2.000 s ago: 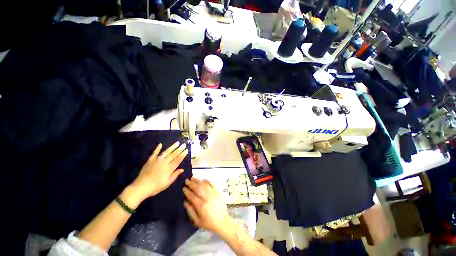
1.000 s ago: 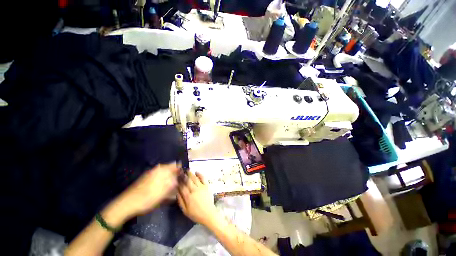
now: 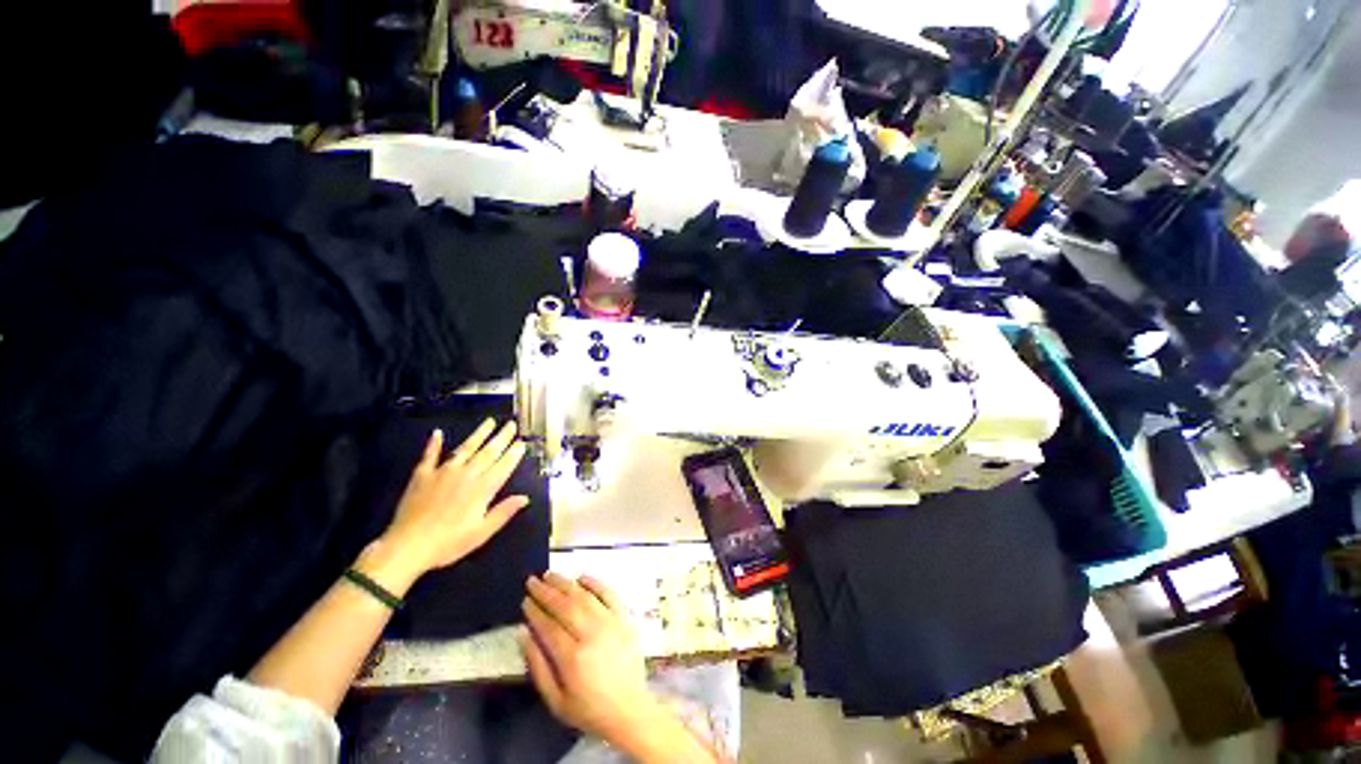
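A dark garment piece (image 3: 485, 560) lies flat on the machine bed, left of and below the needle. The white sewing machine (image 3: 717, 381) stands behind it, its needle end at the left. My left hand (image 3: 455, 500) lies flat on the cloth, fingers spread, its fingertips just left of the presser foot (image 3: 585, 452). My right hand (image 3: 587, 649) rests at the front edge of the bed by the cloth's lower right corner. Its fingers are slightly bent and close together; whether they pinch the cloth edge is hidden.
A smartphone (image 3: 734, 523) lies on the bed, right of the needle. Stacked dark panels (image 3: 940, 597) lie right of it. A large dark garment heap (image 3: 194, 403) fills the left. A teal basket (image 3: 1122, 493) stands at right. Thread cones (image 3: 818, 190) stand behind.
My left hand has moved up from beside my right hand and now lies flat near the needle. My right hand is lower, at the bed's front edge, which now shows below the cloth.
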